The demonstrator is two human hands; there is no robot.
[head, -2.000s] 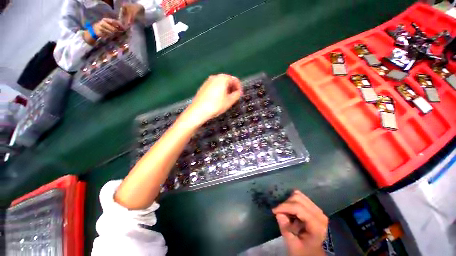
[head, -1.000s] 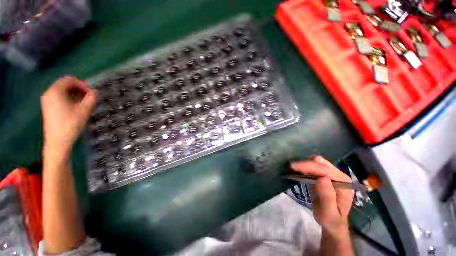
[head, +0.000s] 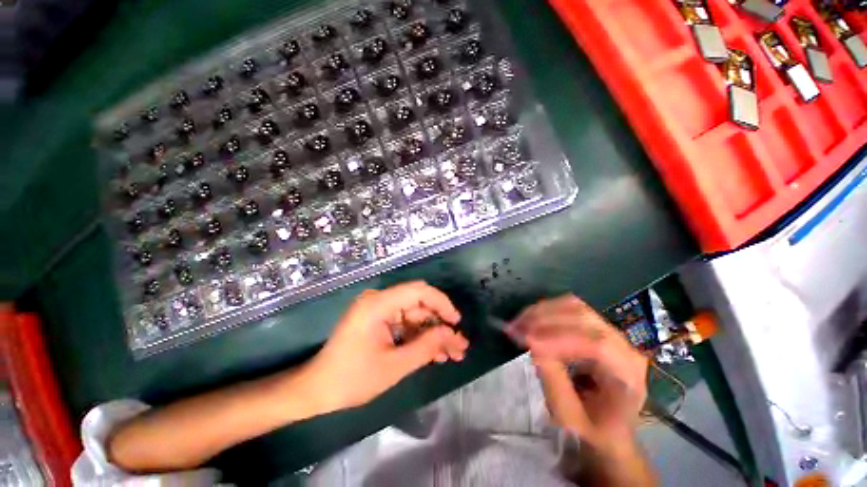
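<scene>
My left hand [head: 380, 344] is in front of the clear blister tray [head: 354, 276], its fingers curled around a small dark round unit, mostly hidden by the fingers. My right hand [head: 591, 366] is just to its right, blurred, fingers closed on the tweezers [head: 498, 326]; only a faint tip shows, pointing towards the left fingertips. The hands are close but apart. The tray holds rows of small dark round units [head: 391, 84] in its pockets. Small black parts [head: 497, 273] lie scattered on the green bench between tray and hands.
A red parts tray [head: 665, 181] at the right holds several metal-ended assemblies [head: 743, 103]. A wired device [head: 639, 319] with an orange piece lies by my right hand. Part of another red tray [head: 36, 380] shows at the left edge. A white surface is at the lower right.
My left hand has come from beyond the tray's left side to the near side, beside my right hand. The right hand has shifted slightly left and down. The view has moved closer to the tray.
</scene>
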